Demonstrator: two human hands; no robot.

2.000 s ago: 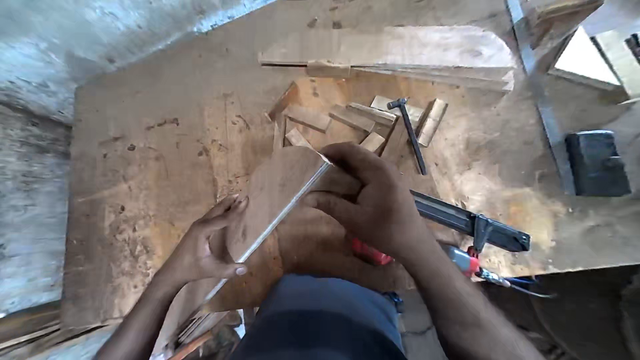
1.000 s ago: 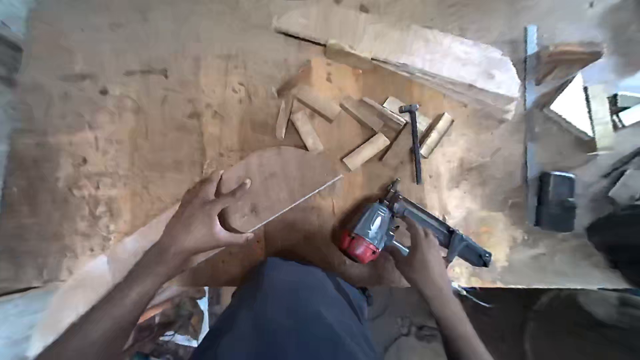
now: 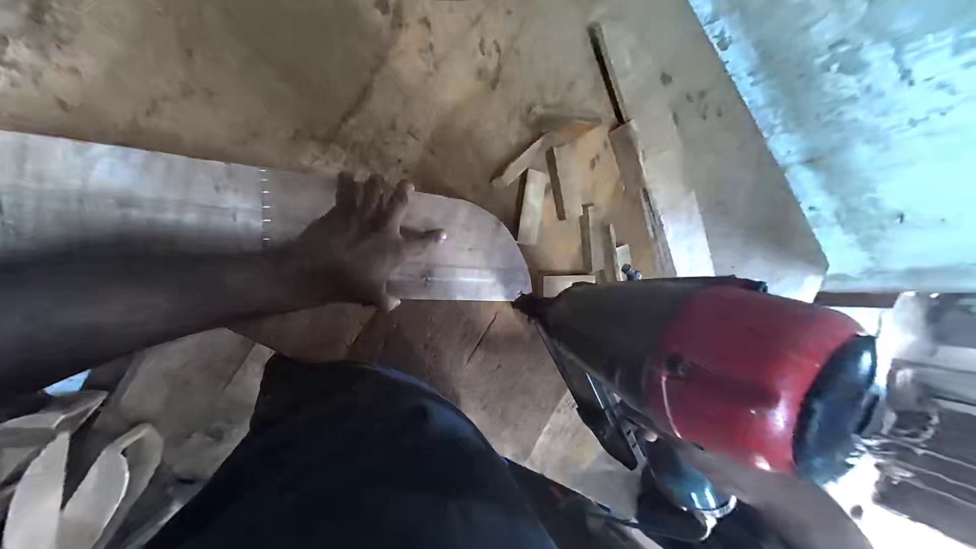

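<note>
My left hand (image 3: pixel 362 240) presses flat, fingers spread, on a thin wooden board with a rounded end (image 3: pixel 473 236). A short row of bright marks crosses that board left of the hand. At the right, a red and black pneumatic nail gun (image 3: pixel 732 374) is held up close to the camera, its nose touching the board's rounded end near the lower edge. My right hand (image 3: pixel 778 496) is at the tool's handle, blurred and mostly hidden behind the red body.
Small wooden blocks (image 3: pixel 531 206) lie scattered beyond the board's rounded end. Long thin boards (image 3: pixel 671 191) lie behind them on the wooden worktable (image 3: pixel 457 69). Curled offcuts (image 3: pixel 91 480) are at the lower left, and a pale wall (image 3: pixel 877 137) rises at the upper right.
My right hand, earlier on the board and then reaching to the nail gun on the table, now holds it up at the board's end. My left hand now lies flat on the board. The view has turned strongly.
</note>
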